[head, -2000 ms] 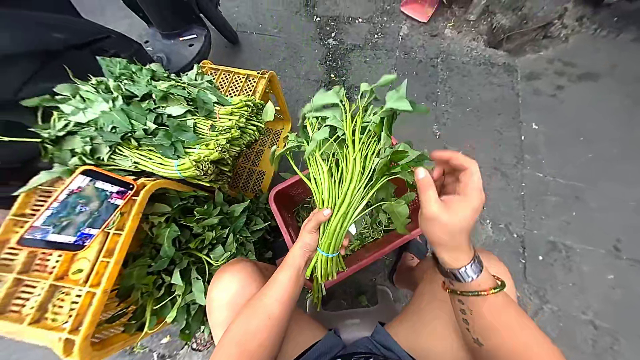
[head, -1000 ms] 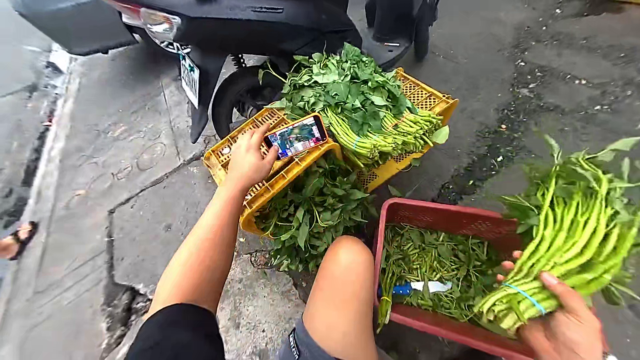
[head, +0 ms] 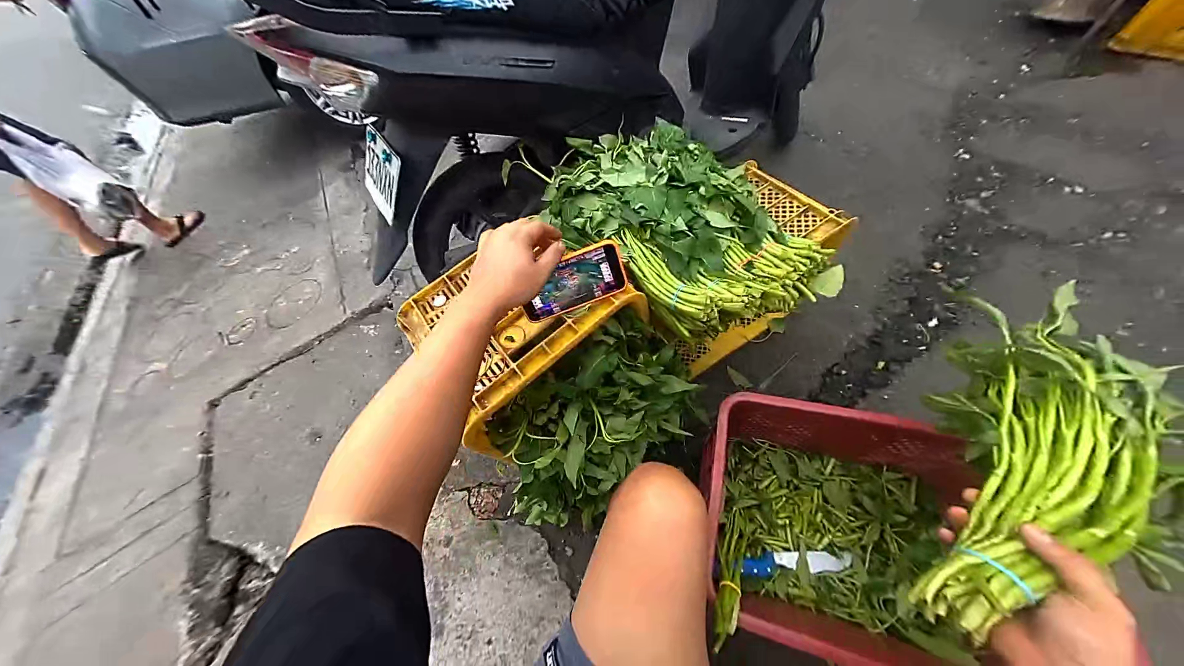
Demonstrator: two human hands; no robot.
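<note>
My right hand (head: 1064, 601) grips a bunch of long-stemmed leafy greens (head: 1064, 462), bound near the cut ends with a blue rubber band (head: 1004, 573), over the right side of a red plastic crate (head: 832, 416). At the upper left, my left hand (head: 518, 264) has loosely bent fingers and holds nothing. It is beside the top left corner of a smartphone (head: 578, 280) in an orange case, its screen lit, on a yellow plastic crate (head: 546, 356). Inside the red crate, a knife with a blue handle (head: 760, 565) lies on loose greens (head: 823, 499).
More bundled greens (head: 694, 222) are piled on another yellow crate (head: 800, 208). Loose leafy greens (head: 592, 407) fill the tipped yellow crate. Behind stands a black motor scooter (head: 518, 83). A person's sandaled feet (head: 180, 227) show at far left. The pavement (head: 277, 444) is cracked.
The bunch, in my left hand two seconds ago, is now in my right hand. My left hand has gone to the phone and has since lifted its fingers from the screen. The view has swung left.
</note>
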